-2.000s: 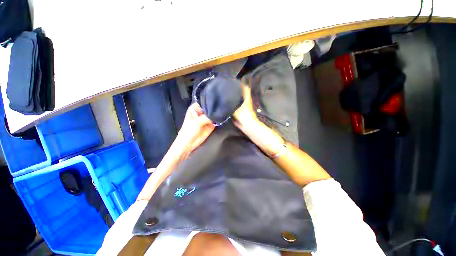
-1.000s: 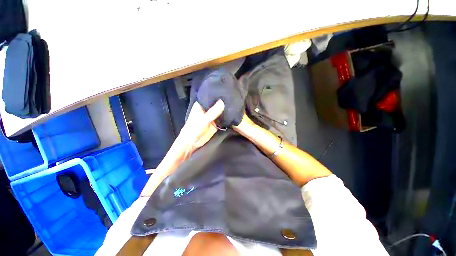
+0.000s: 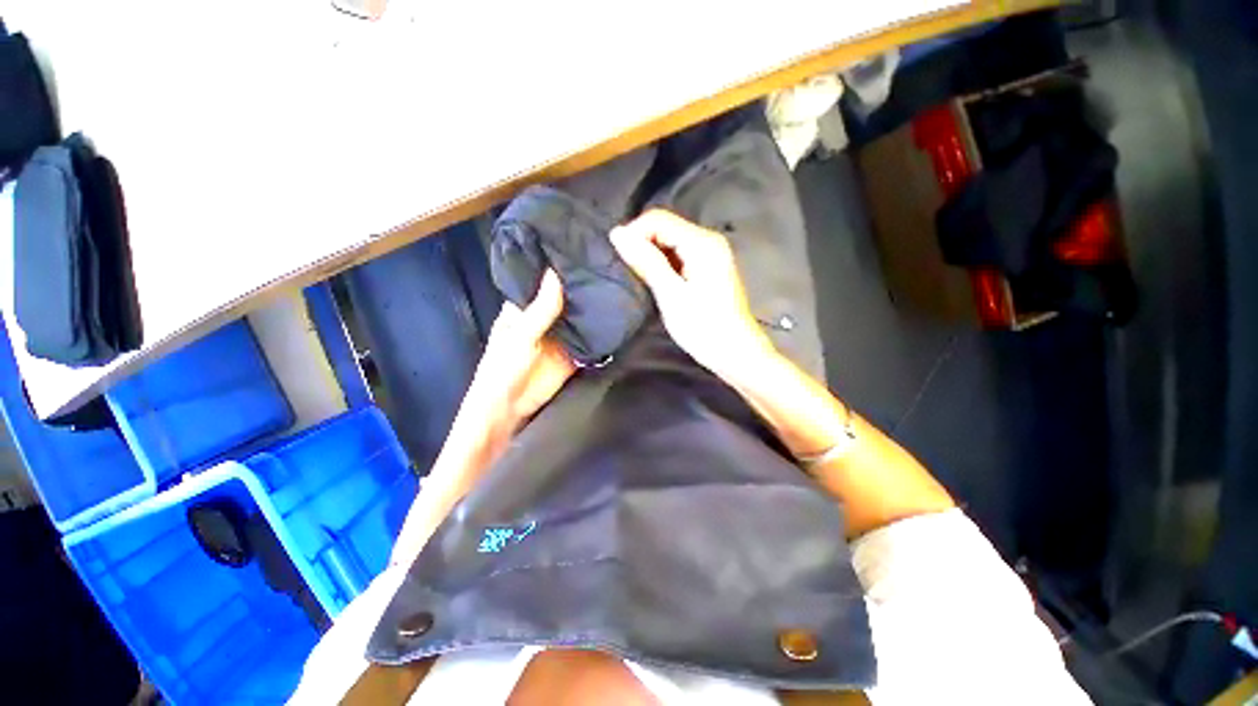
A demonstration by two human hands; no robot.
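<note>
A dark rounded zip pouch (image 3: 586,283) is held over the lap, just below the table's front edge. My left hand (image 3: 531,345) grips its lower left side, with the thumb on top of the cloth. My right hand (image 3: 686,283) pinches the pouch's upper right edge with thumb and fingers. A small pale bit of zipper (image 3: 595,361) shows at the pouch's lower edge. The dark grey apron (image 3: 621,510) lies under the pouch and forearms.
The white table (image 3: 345,124) spans the top. Stacked dark pouches (image 3: 69,255) lie at its left end. Blue crates (image 3: 152,579) stand below left, with dark pieces inside. A box with red parts and dark cloth (image 3: 1028,193) is at the right.
The pouch has been turned and its shape changed, with less zipper showing than two seconds ago. My right hand has moved up onto its upper right edge. The view has shifted slightly.
</note>
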